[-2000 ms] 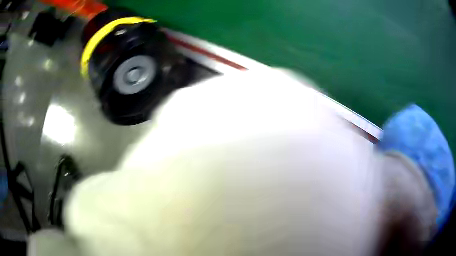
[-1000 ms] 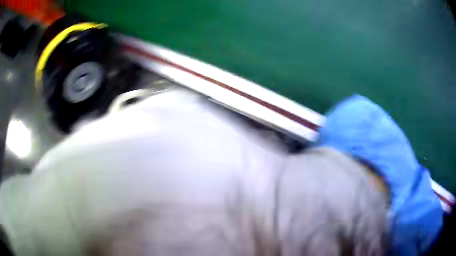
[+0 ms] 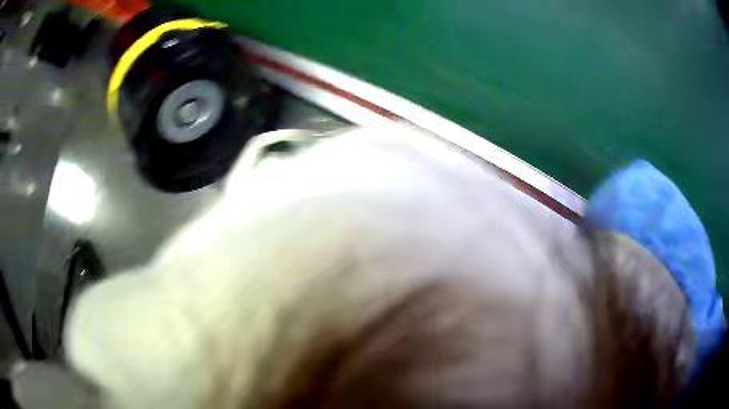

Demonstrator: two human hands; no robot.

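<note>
My right hand (image 3: 344, 240), in a white knit glove, fills the lower middle very close to the camera and is badly blurred. Its greyish cuff meets a light blue smock sleeve (image 3: 659, 240) at the right. The back of the hand and dark shadow hide the fingertips, so I cannot tell if it holds anything. A small pale grey shape (image 3: 56, 387) at the bottom left edge may be part of my left glove, but it is cut off and unclear. No tool or part shows in either hand.
A black round hood (image 3: 188, 112) with a yellow band and grey disc stands at upper left, beyond my hand. A green conveyor belt (image 3: 495, 72) with a white and red edge rail (image 3: 360, 104) runs behind. The shiny steel worktop (image 3: 120, 152) carries dark tool-like shapes at left.
Since one second ago, the hood, rail, sleeve and gloved hand have all shifted right in the picture, close to their places two seconds ago. The pale shape at bottom left shows again.
</note>
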